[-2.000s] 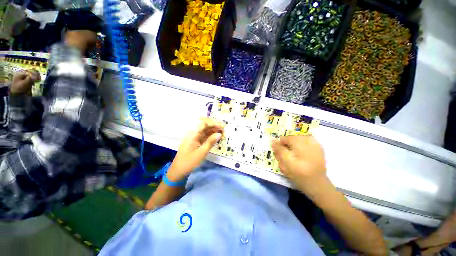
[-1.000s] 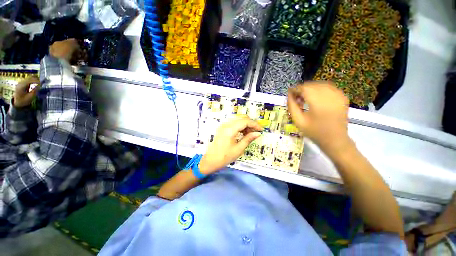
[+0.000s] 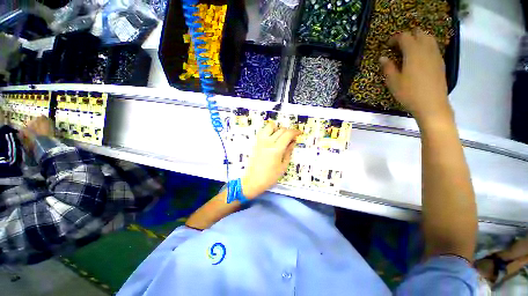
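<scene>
A cream-yellow circuit board panel [image 3: 318,156] with dark and yellow parts along its far edge lies on the pale rail in front of me. My left hand [image 3: 270,156], with a blue wrist strap [image 3: 235,191], rests over the panel's left half, fingers near its far edge; what is under the fingertips is hidden. My right hand [image 3: 418,75] reaches over the bin of copper-brown and green toroidal inductors [image 3: 370,75], thumb and fingers apart. I cannot tell if its fingertips touch any part.
Bins beyond the rail [image 3: 376,173] hold yellow blocks [image 3: 206,46], blue-violet parts [image 3: 258,75], grey parts [image 3: 317,81] and green-black cylinders [image 3: 331,22]. A blue coiled cord [image 3: 202,69] hangs in front. A person in a plaid sleeve [image 3: 87,179] sits at left near other panels [image 3: 81,118].
My right hand has moved from the panel up and right to the toroid bin. My left hand has shifted toward the panel's far edge. The neighbour's arm has lowered.
</scene>
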